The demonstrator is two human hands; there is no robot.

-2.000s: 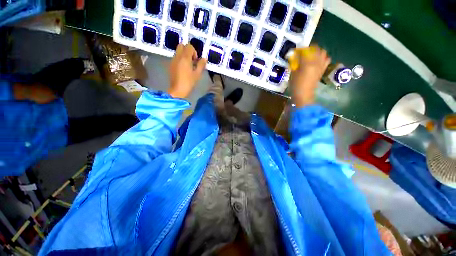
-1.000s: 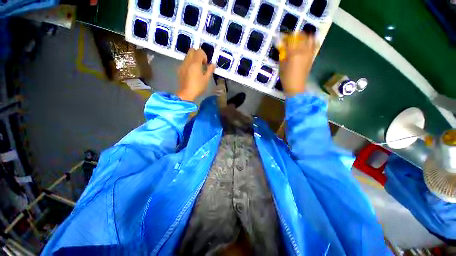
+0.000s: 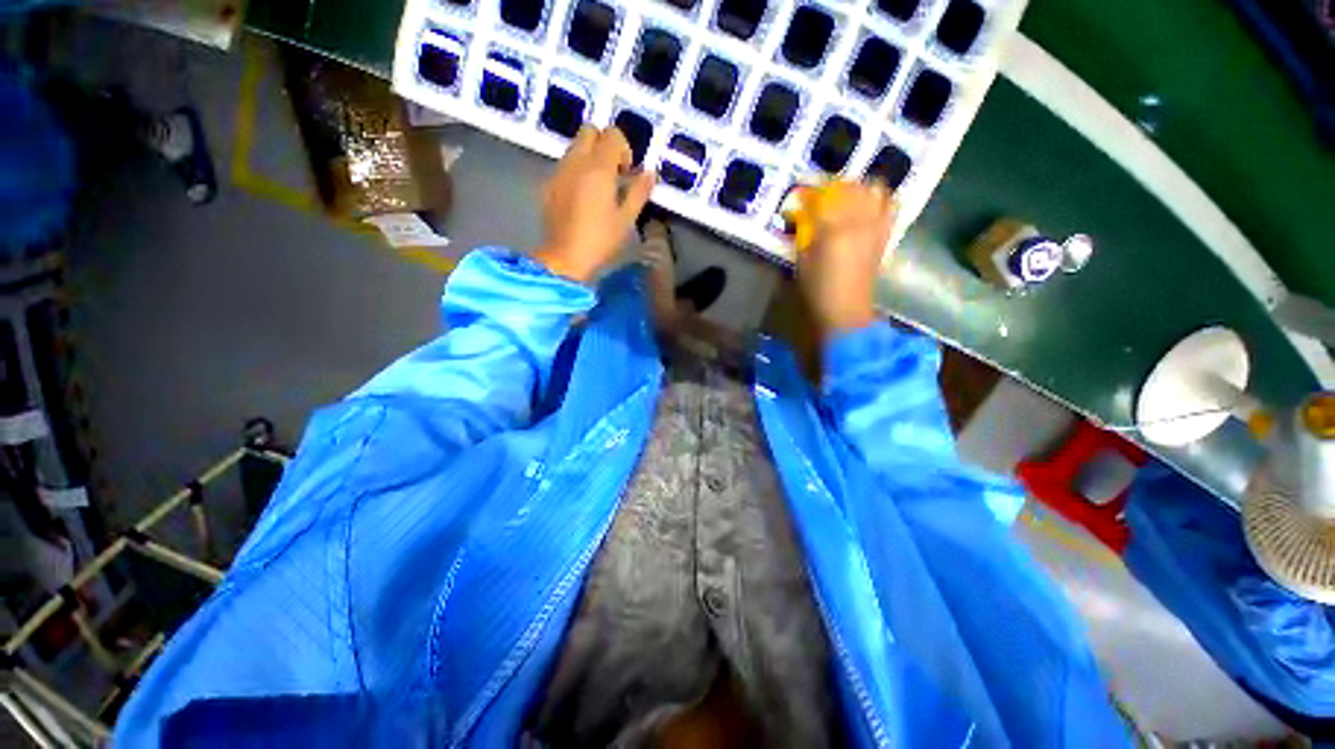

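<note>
A white pocket tray [image 3: 611,88] lies on the green bench at the top, cut off by the frame's upper edge. Dark glossy pieces [image 3: 776,110] sit in its pockets, some with white glare. My left hand [image 3: 593,201] is at the tray's near edge, fingers curled over the rim; whether it holds a piece is hidden. My right hand [image 3: 845,252] pinches a yellow-orange pad [image 3: 827,204] at the tray's near right part, over a pocket by the edge.
A small bottle [image 3: 1006,252] with a clear top stands on the green bench [image 3: 1127,212] to the right. Beyond it are a round white disc [image 3: 1195,384] and a ribbed round device [image 3: 1291,536]. A carton [image 3: 356,147] and a red object [image 3: 1081,480] are below bench level. A shoe shows at left.
My right hand with the yellow-orange pad has moved from the tray's right side down to its near edge. My left hand stays at the near rim. The whole view has shifted slightly.
</note>
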